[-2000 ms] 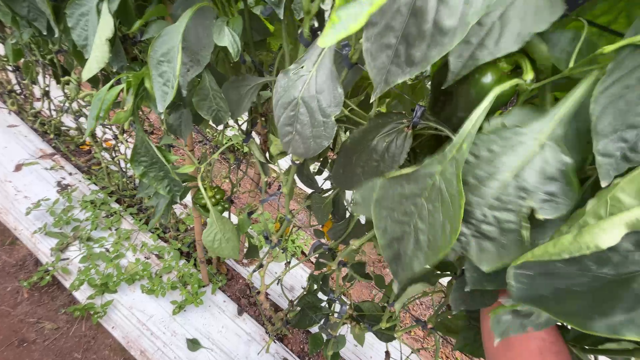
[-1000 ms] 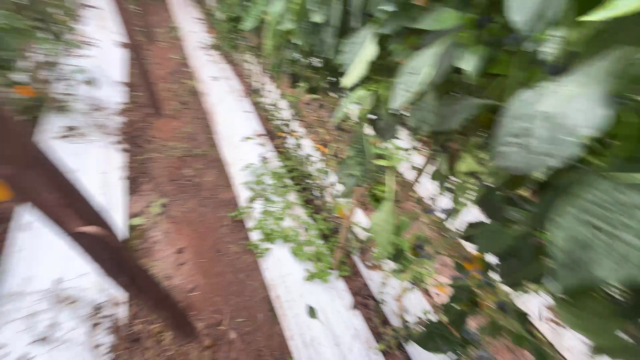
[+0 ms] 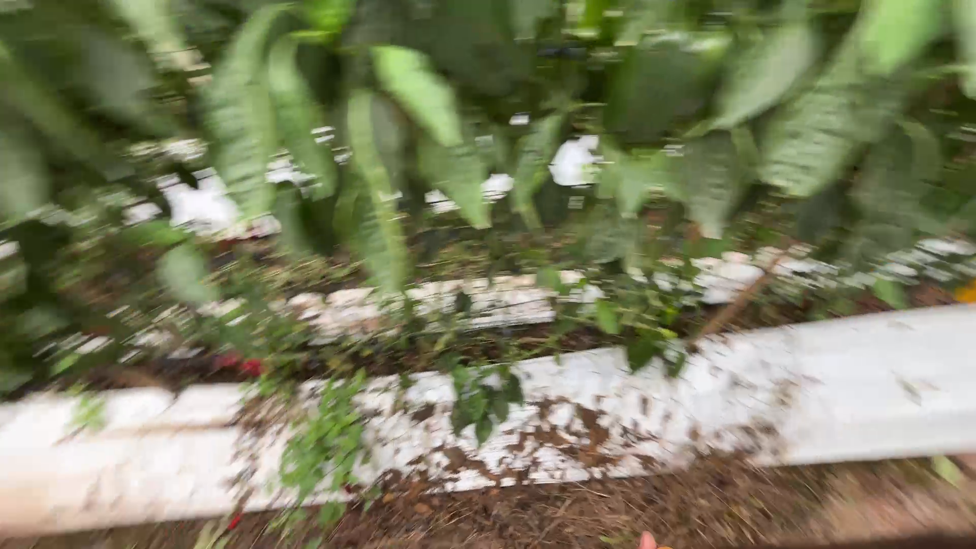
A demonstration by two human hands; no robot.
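Note:
At the bottom edge of the head view a single fingertip [image 3: 647, 540] shows, probably of my right hand; the rest of that hand is out of frame, so what it holds cannot be told. It lies over brown soil, below the white ground sheet [image 3: 862, 381]. My left hand is out of view. Long green leaves [image 3: 412, 91] of the pepper plants hang across the upper half, strongly blurred.
Loose soil [image 3: 587, 442] and a small green weed [image 3: 324, 438] lie on the white sheet. A brown stem [image 3: 740, 293] rises behind it at right. Red bits [image 3: 252, 367] sit near the sheet's far edge. Dry plant litter [image 3: 534, 518] covers the ground in front.
The view has swung widely along the plant row. The hand among the leaves at lower right two seconds ago is gone from there; a fingertip now shows at the bottom edge.

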